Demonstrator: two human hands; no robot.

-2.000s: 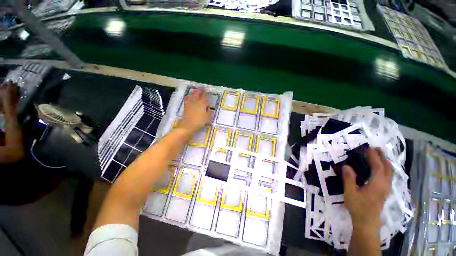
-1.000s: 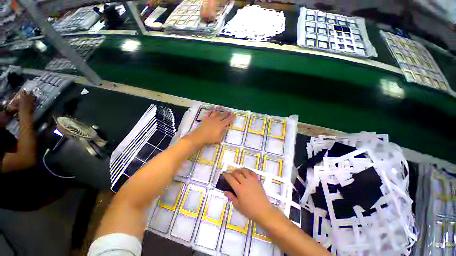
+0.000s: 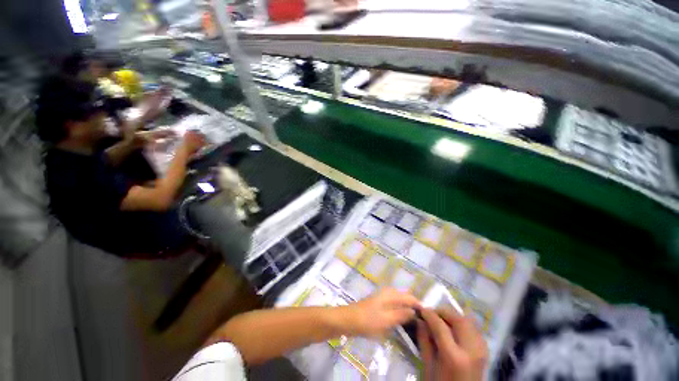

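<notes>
The white blister tray (image 3: pixel 514 283) holds rows of rectangular frames, many yellow-edged (image 3: pixel 430 234), some with dark or grey rims. My left hand (image 3: pixel 383 311) reaches in from the left over the tray, its fingertips meeting those of my right hand. My right hand (image 3: pixel 453 344) is bent over the front part of the tray, thumb and fingers together on a small black piece (image 3: pixel 409 327), partly hidden between the hands. Blur hides whether my left fingers grip it too. A white strip of die-cut sheet (image 3: pixel 441 298) shows just behind the right fingers.
A fanned sheet stack (image 3: pixel 287 237) lies left of the tray, a small fan (image 3: pixel 237 192) beyond it. The blurred waste pile (image 3: pixel 603 346) is right. A green conveyor (image 3: pixel 476 167) runs behind, under a shelf (image 3: pixel 461 52). A seated person (image 3: pixel 112 175) works at the left.
The view has swung left and up. My left hand has left the tray's far-left corner and come to my right hand. A black piece now shows between them. Frames at that corner are uncovered.
</notes>
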